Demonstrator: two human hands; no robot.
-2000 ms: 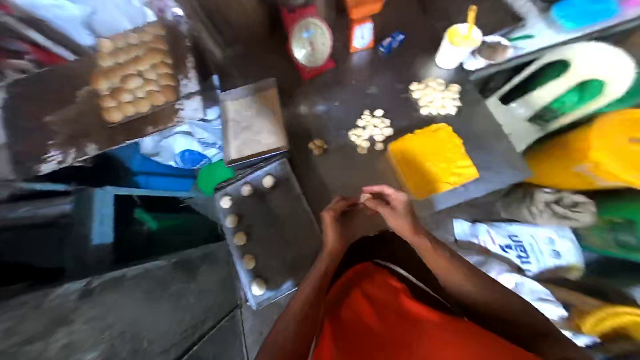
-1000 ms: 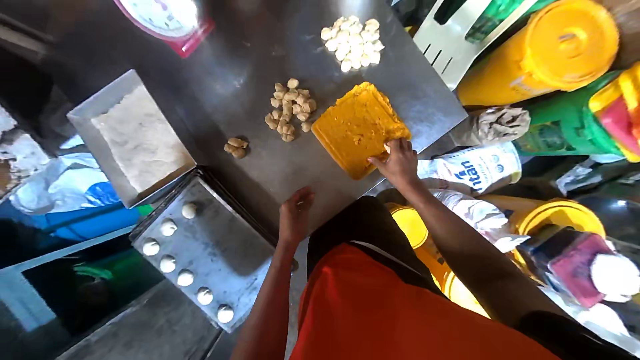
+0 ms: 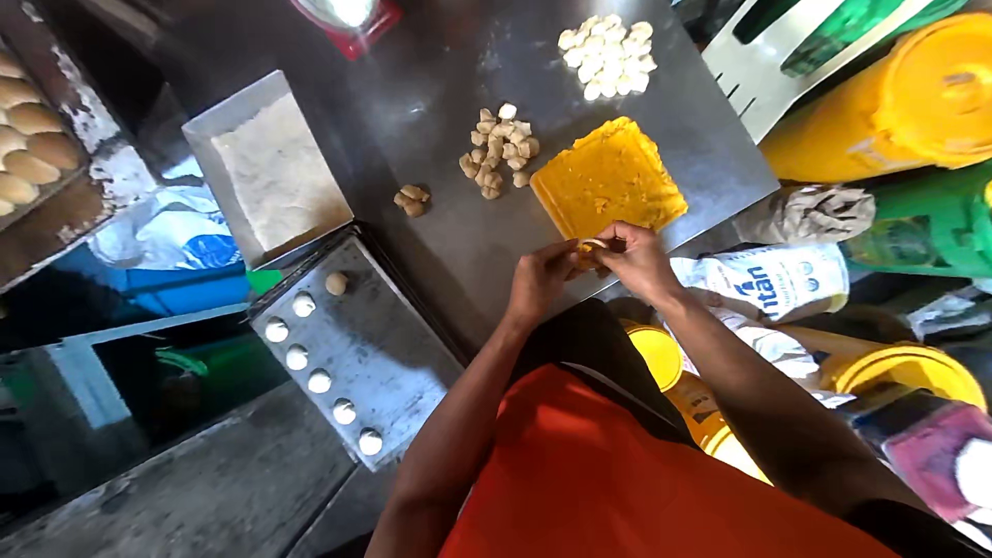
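My left hand (image 3: 544,277) and my right hand (image 3: 637,260) meet at the near edge of the metal table, pinching a small piece of dough (image 3: 593,243) with yellow filling between their fingertips. Just beyond them lies a slab of yellow paste (image 3: 612,182). Brown lumps (image 3: 500,147) form a loose heap left of the slab, and a smaller cluster of lumps (image 3: 411,200) sits farther left. Pale dough pieces (image 3: 608,58) are piled at the far side. Several round dough balls (image 3: 319,380) stand in rows on a dark baking tray (image 3: 387,341) at the left.
A metal pan of pale powder (image 3: 271,170) adjoins the baking tray. Beyond it is a red scale (image 3: 349,27). Baked buns (image 3: 35,128) lie at far left. Yellow buckets (image 3: 930,93), a green container (image 3: 922,225) and a printed white bag (image 3: 775,283) crowd the right side.
My right hand has left the slab's near edge and come together with my left hand, which has moved up to the right. The view has shifted.
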